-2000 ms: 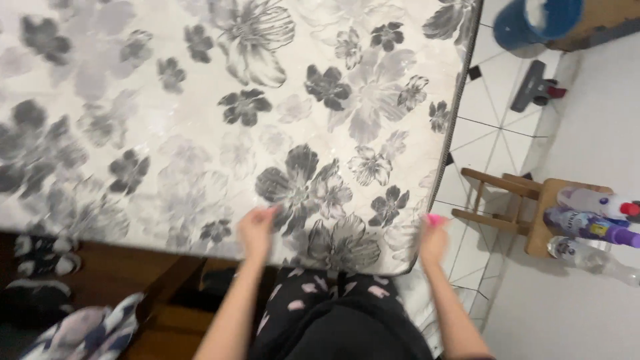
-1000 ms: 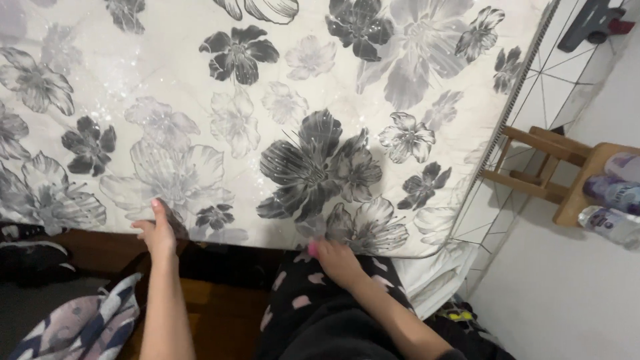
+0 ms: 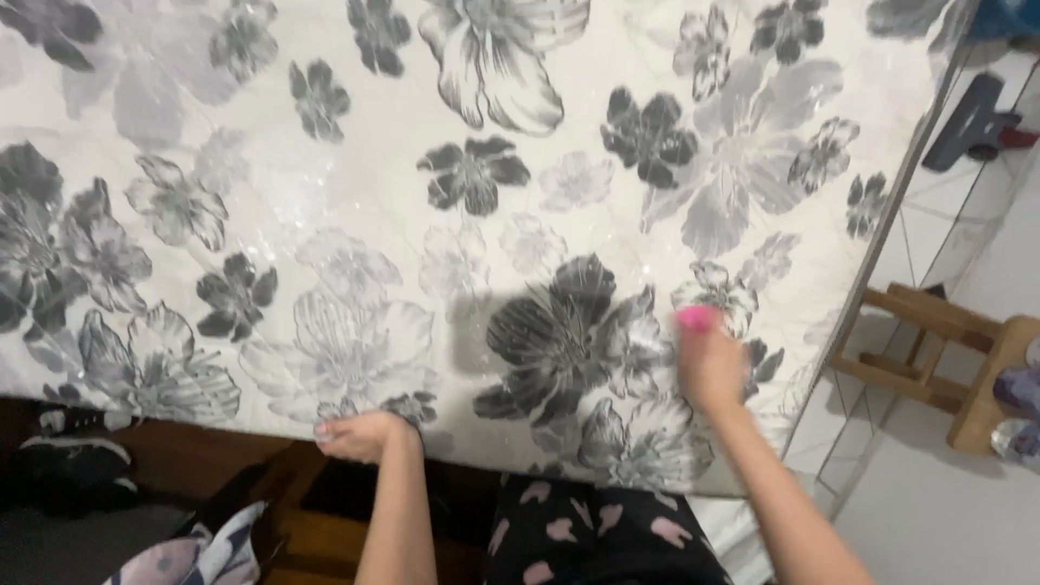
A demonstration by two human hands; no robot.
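Observation:
A floral-print tablecloth with a glossy surface (image 3: 504,268) covers the table in grey, black and white. My left hand (image 3: 366,436) is at the near edge of the cloth, its fingers bent over the border; whether they pinch it is hard to tell. Above the cloth on the right, my right hand (image 3: 713,357) is blurred, with a bright pink item (image 3: 699,318) at its fingers, too blurred to name.
Right of the table stand a wooden stool (image 3: 987,386) holding several plastic bottles (image 3: 1020,390) and a grey floor-cleaning head (image 3: 967,122) on white tiles. Shoes (image 3: 73,463) and a patterned cloth (image 3: 195,544) lie at lower left. A blue bucket (image 3: 1007,18) shows at the upper right.
My right hand has moved from the near table edge, by my clothes, up and right over the tablecloth. My left hand remains by the near edge.

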